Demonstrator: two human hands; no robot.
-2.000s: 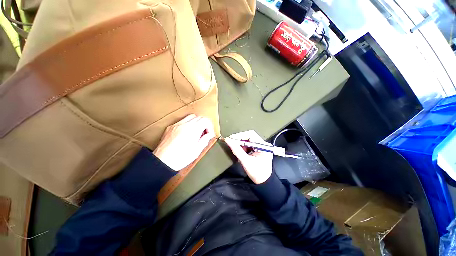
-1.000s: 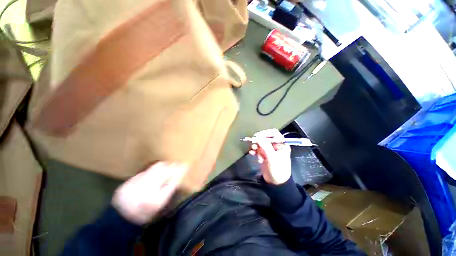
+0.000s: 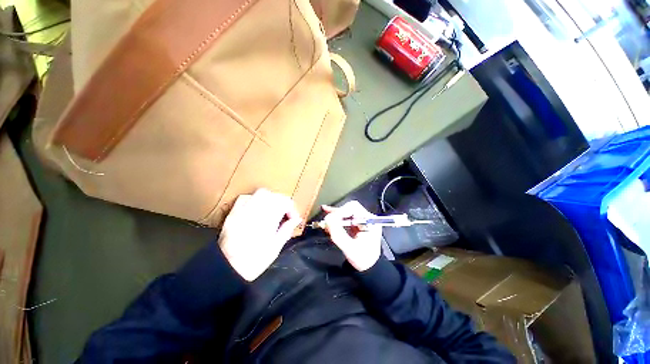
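Note:
A tan fabric bag body [image 3: 214, 156] lies on the dark green table and reaches the front edge. A wide reddish-brown leather trim strip [image 3: 153, 78] crosses it, with loose threads near the top. My left hand [image 3: 256, 231] grips the bag's lower edge beside a stitched seam. My right hand [image 3: 354, 234] holds a slim white pen-shaped tool [image 3: 385, 220], its fine tip pointing left at the bag's corner, close to my left fingertips. Whether the tip touches the fabric cannot be told.
A red can [image 3: 410, 48] and a black cord loop [image 3: 399, 117] lie on the green table [image 3: 78, 249] at right. Another tan bag [image 3: 16, 234] is at left. A blue bin [image 3: 602, 206] and a cardboard box [image 3: 513, 295] stand at right.
The bag has turned and shifted toward the front edge. My left hand moved down, then regripped the bag near its corner. My right hand with the tool is back beside it.

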